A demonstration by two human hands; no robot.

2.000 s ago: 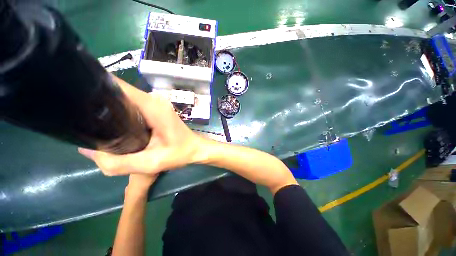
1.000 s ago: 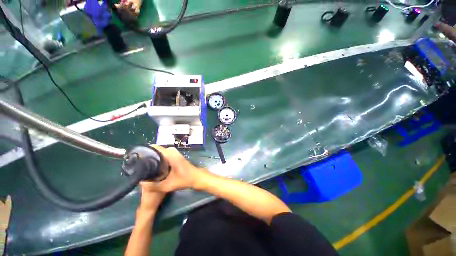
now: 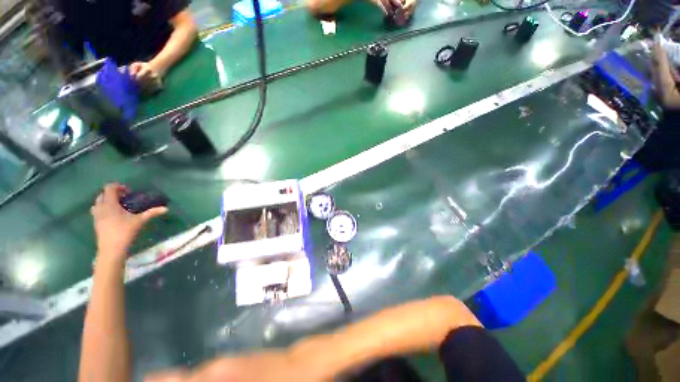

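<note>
My left hand [image 3: 130, 218] reaches over the green conveyor at the left, thumb and fingers spread around a black cylindrical unit [image 3: 147, 201]. The unit lies between them, and a gap shows beside the thumb. Any contact at the fingertips is unclear. My right forearm crosses the bottom of the picture. My right hand [image 3: 216, 368] is blurred and cut off by the lower edge, so its fingers and anything in them are hidden. The screwdriver is not visible.
The white screw feeder [image 3: 261, 250] stands on the bench. Right of it are two white-faced discs [image 3: 342, 226], a dish of glinting bits [image 3: 339, 258] and a dark strip [image 3: 341, 292]. Several black units [image 3: 376, 64] stand on the conveyor. Other people's hands [image 3: 147, 74] show beyond it.
My left hand has moved from below the screwdriver out to the conveyor at the left. My right hand has dropped to the lower edge. The screwdriver has left the picture. The view has shifted.
</note>
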